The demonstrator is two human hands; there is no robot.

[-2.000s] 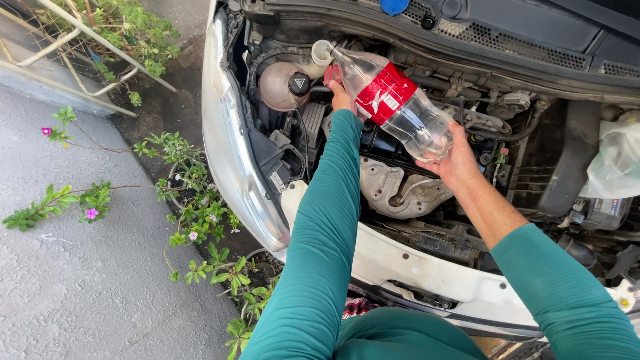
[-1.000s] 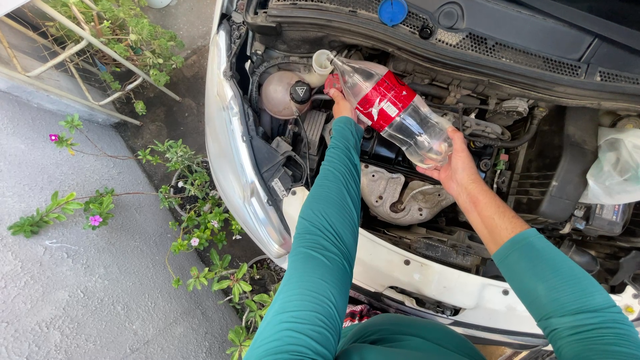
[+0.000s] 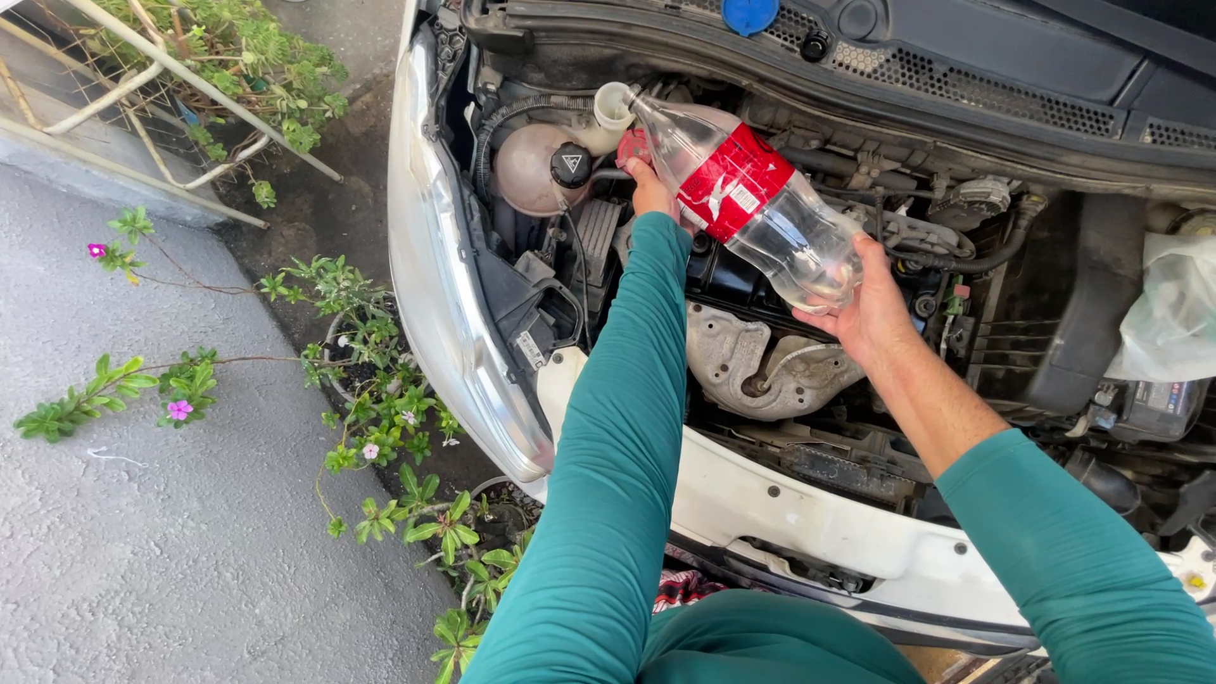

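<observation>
A clear plastic bottle (image 3: 798,228) with a red label lies tilted over the engine bay, its mouth at the open white filler neck (image 3: 612,106) of a reservoir. My left hand (image 3: 654,190) is at the bottle's neck end, partly hidden by the sleeve and bottle, with a red cap (image 3: 633,148) by its fingertips. My right hand (image 3: 869,309) grips the bottle's base. Clear liquid seems to lie in the bottle; its level is hard to tell. Left of my left hand sits a round coolant tank (image 3: 525,169) with a black cap (image 3: 571,164).
A metal heat shield (image 3: 760,366) lies below the bottle. A blue cap (image 3: 750,13) rests by the cowl grille. At the right, a plastic bag (image 3: 1173,309) lies above the battery (image 3: 1161,408). Flowering plants (image 3: 380,380) stand beside the headlight (image 3: 456,285), near a metal gate (image 3: 157,71).
</observation>
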